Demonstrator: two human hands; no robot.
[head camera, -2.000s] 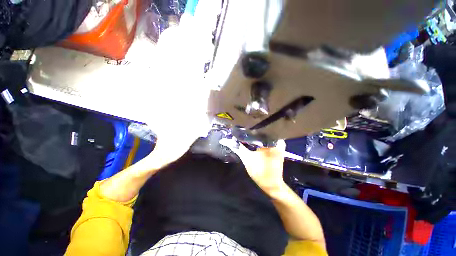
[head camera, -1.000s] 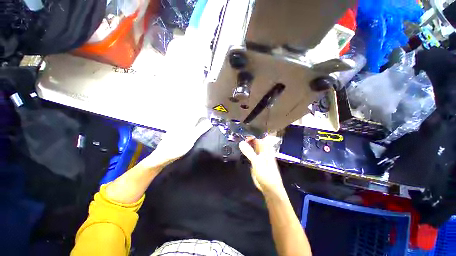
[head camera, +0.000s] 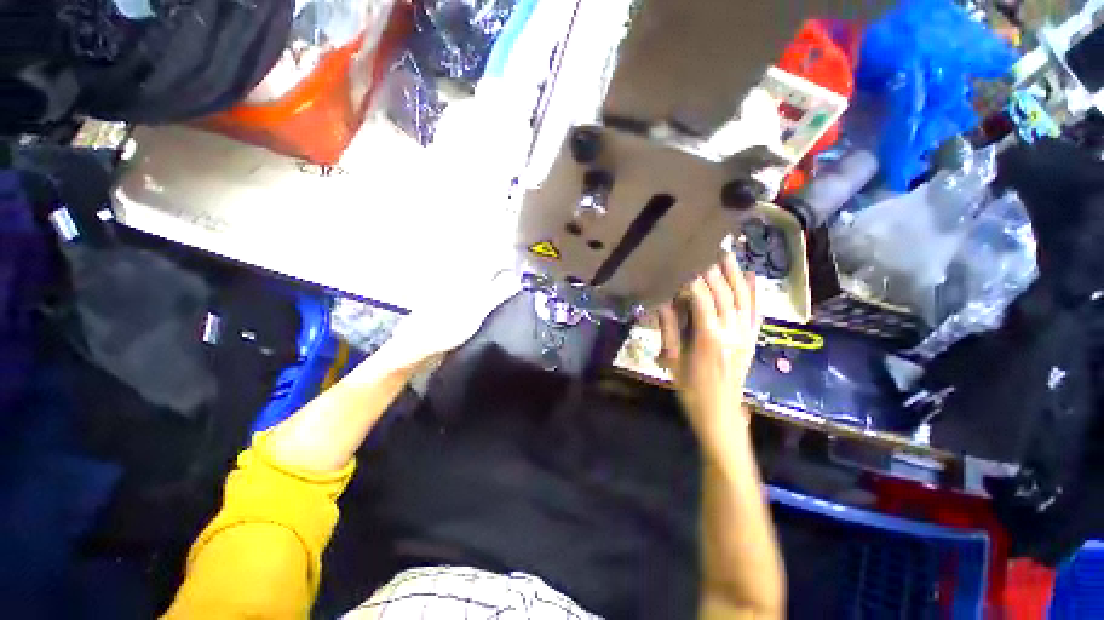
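The black garment (head camera: 484, 448) hangs from under the head of the button-sewing machine (head camera: 630, 206) over the lap. The button clamp (head camera: 557, 303) sits at the foot of the head. My left hand (head camera: 466, 309) is at the left of the clamp, by the garment's upper edge; glare washes out its fingers and hides their grip. My right hand (head camera: 717, 321) is off the cloth, right of the head, fingers spread and bent, just below the button tray (head camera: 793, 260) of dark discs. I cannot see whether a button is between its fingers.
Yellow thread snips (head camera: 793, 338) lie on the dark mat right of my right hand. Clear plastic bags (head camera: 944, 242) and a blue plastic bag (head camera: 926, 79) are behind the trays. A control panel (head camera: 799, 115) stands behind. A blue crate (head camera: 872, 515) is below right; an orange-red container (head camera: 321, 115) is at upper left.
My right hand has left the clamp and moved right and up to beside the button tray. My left hand stays by the clamp. The view has shifted, showing more of the tray and control panel.
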